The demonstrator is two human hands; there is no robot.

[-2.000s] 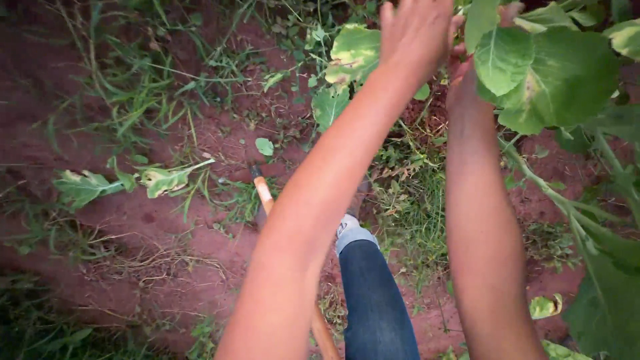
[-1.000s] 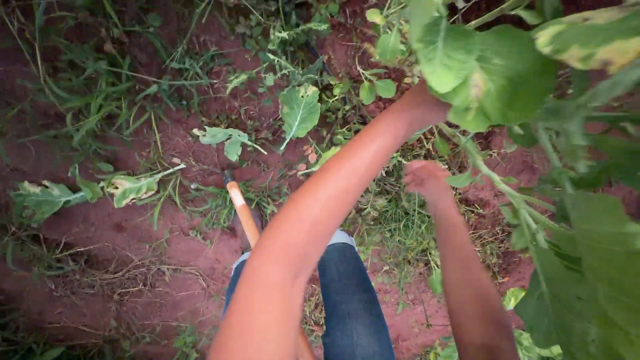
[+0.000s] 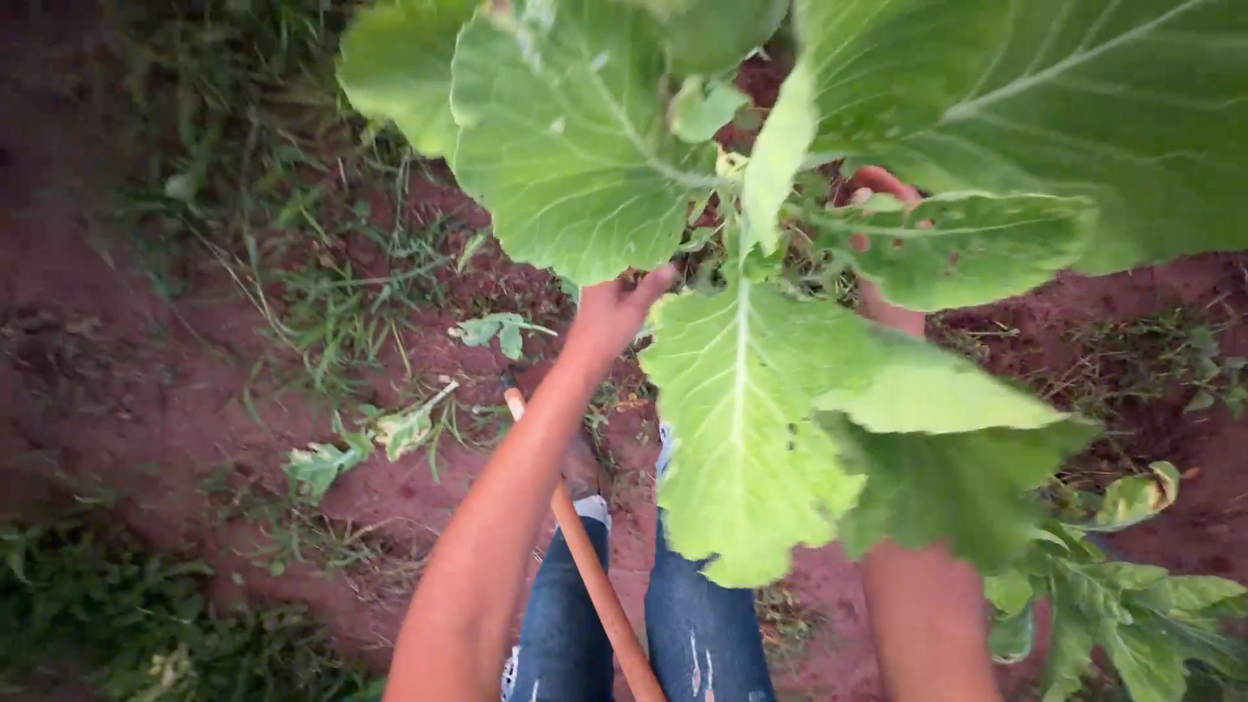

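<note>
A leafy green plant, with broad leaves like a collard's point(image 3: 741, 390), fills the upper middle and right of the view. My left hand point(image 3: 624, 302) reaches under its left leaves, fingertips partly covered, so its grip cannot be made out. Behind the leaves on the right of the stem is my right hand point(image 3: 882, 210), with only some fingers and the wrist showing; whether it holds anything is hidden. A wooden tool handle point(image 3: 595, 575) slants between my legs, its dark end on the soil by my left forearm.
Picked leaves with pale, yellowed patches point(image 3: 409, 424) lie on the reddish soil at left, and a small leaf point(image 3: 497, 331) lies above them. Grass and weeds point(image 3: 341, 283) grow around. Another leafy plant point(image 3: 1121, 604) stands at lower right.
The view has shifted strongly, and the plant's leaves now cover much of it. My hands, seen at the plant's left side a second ago, are now on both sides of its stem.
</note>
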